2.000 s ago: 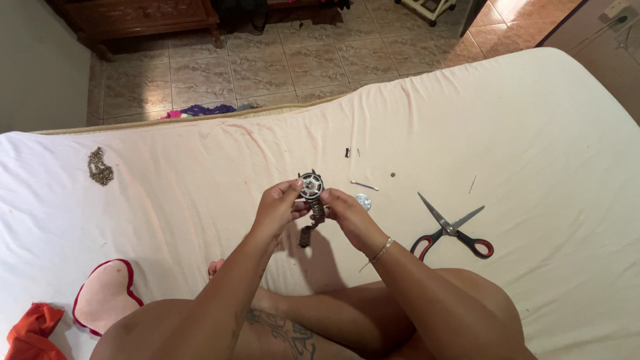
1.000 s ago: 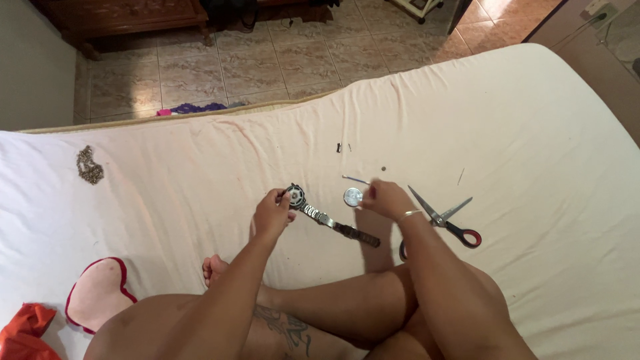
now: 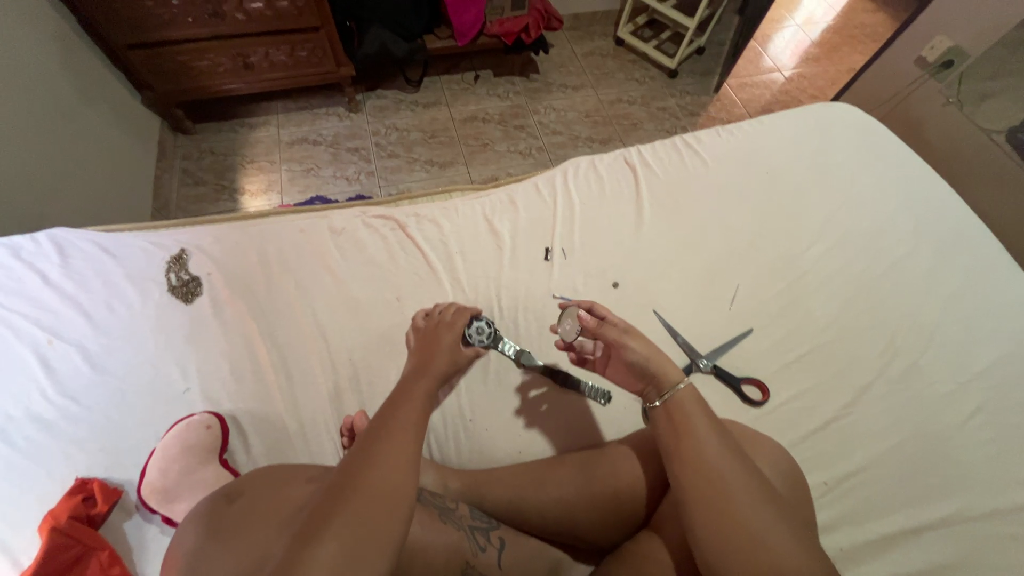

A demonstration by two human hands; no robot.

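My left hand [image 3: 442, 342] grips a wristwatch [image 3: 481, 331] by its round case, which shows a dark and silver wheel-like pattern. Its metal link bracelet [image 3: 524, 359] stretches out to the right, toward my right hand. Between the thumb and fingers of my right hand [image 3: 610, 344] is a round metal watch case back [image 3: 570, 325], held up just off the bed. A thin stick with a pale tip [image 3: 562, 298] lies just beyond those fingers, partly hidden. Open scissors [image 3: 702, 364] with black and red handles lie right of my right hand, partly behind the wrist.
On the sheeted bed [image 3: 320, 320] are a small dark piece [image 3: 548, 254], a tiny round part [image 3: 615, 285], a thin needle-like item [image 3: 734, 297] and a bunched chain [image 3: 184, 277]. A heart-shaped cushion [image 3: 186, 466] and orange cloth [image 3: 78, 532] lie at the lower left.
My right hand left the watch and took hold of the round disc on the bed, which is now lifted and tilted. The bracelet, hanging down earlier, now extends to the right.
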